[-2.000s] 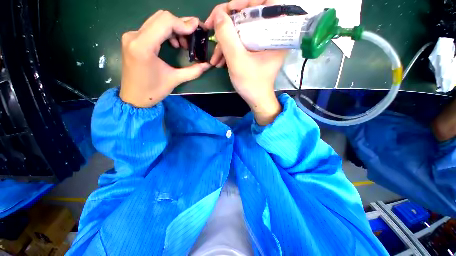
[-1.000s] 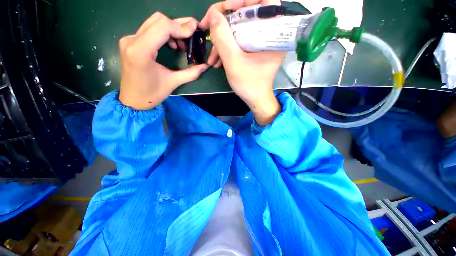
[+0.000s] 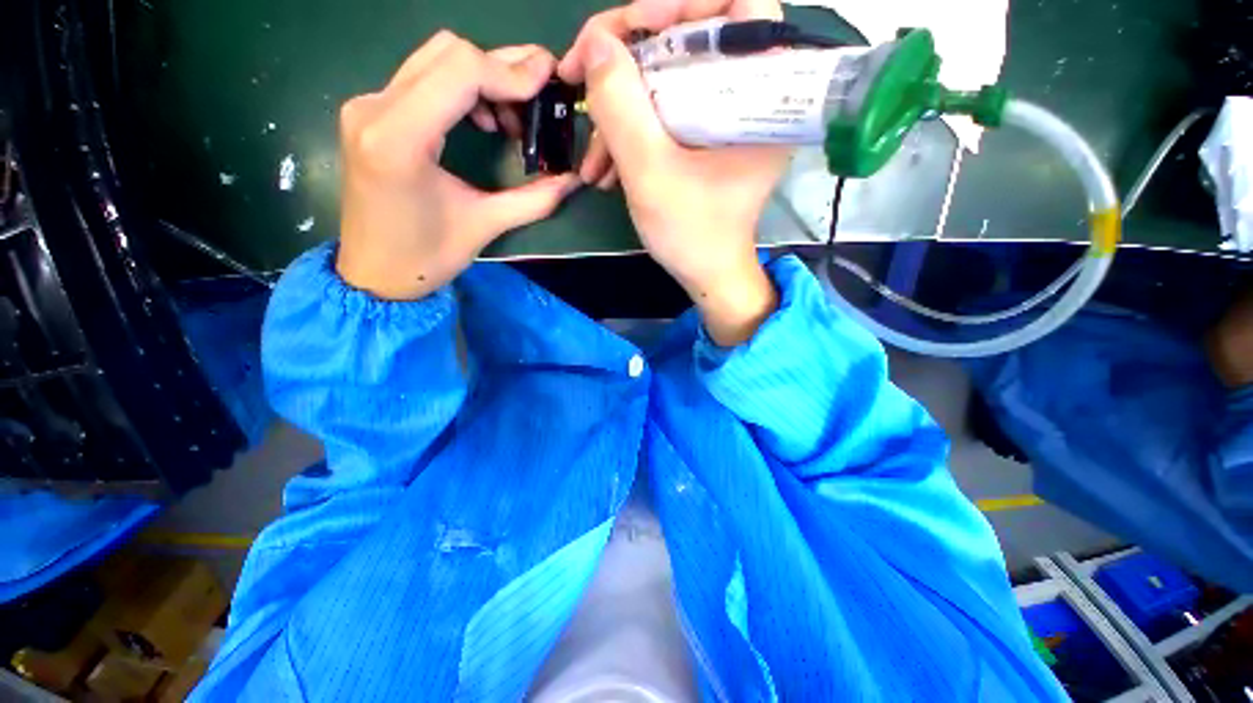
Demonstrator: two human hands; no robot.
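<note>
My bare left hand (image 3: 429,172) grips a small black component (image 3: 552,128) upright between thumb and fingers. My bare right hand (image 3: 676,172) is closed around a whitish dispensing syringe (image 3: 749,99) with a printed label. The syringe lies nearly level, its yellowish tip (image 3: 580,107) at the right side of the component; whether it touches cannot be told. A green adapter (image 3: 884,103) sits on the syringe's rear, with a clear air hose (image 3: 1086,158) with a yellow band looping from it. Right fingertips partly hide the tip area.
The green bench (image 3: 234,83) lies under both hands. White paper (image 3: 973,48) and a flat grey sheet (image 3: 886,186) lie behind the syringe. A crumpled white tissue (image 3: 1230,172) is at the right edge. Black trays (image 3: 83,275) stand at left. Another person's blue sleeve (image 3: 1127,412) is at right.
The grips stay the same. The syringe's rear and green adapter have shifted slightly right and down in the picture, and the hose loop with them.
</note>
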